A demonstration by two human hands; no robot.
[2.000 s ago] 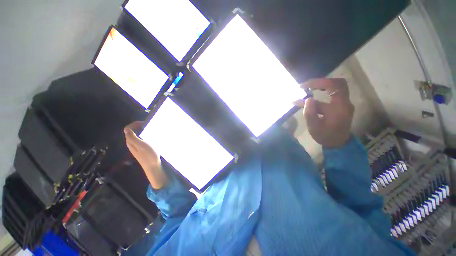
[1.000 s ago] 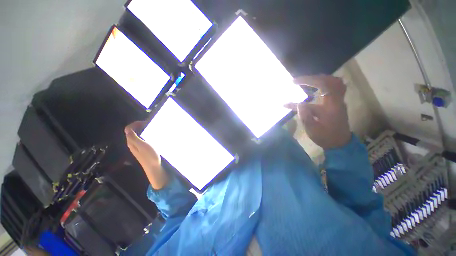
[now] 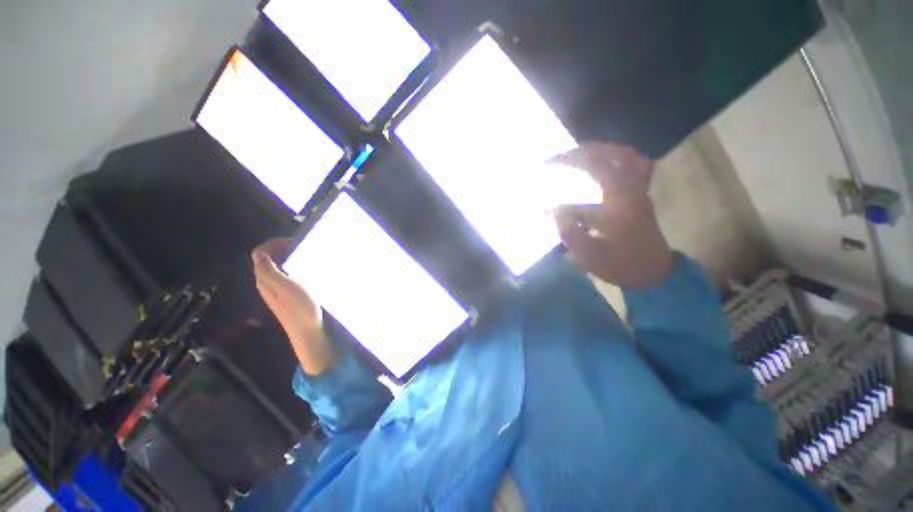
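Several lit white tablets lie in front of me. My left hand [image 3: 292, 310] is at the left edge of the near left tablet [image 3: 375, 285], fingers along its outer edge; I cannot tell how firmly it holds. My right hand [image 3: 616, 215] is over the right part of the larger-looking right tablet [image 3: 486, 150], thumb and fingertips apart above its white screen. Whether the fingertips touch the glass is hidden by glare. Two more lit tablets lie behind, one at the upper left [image 3: 268, 135] and one at the top [image 3: 350, 50].
Dark stacked tablets [image 3: 210, 430] with pale corner bits and a red strip [image 3: 143, 410] stand at the lower left, beside a blue object [image 3: 105, 487]. Slotted racks [image 3: 836, 400] stand at the lower right. The dark green mat [image 3: 651, 70] extends behind the tablets.
My right hand has moved left from the right tablet's right corner, further over its screen. My left hand and the tablets look almost unchanged.
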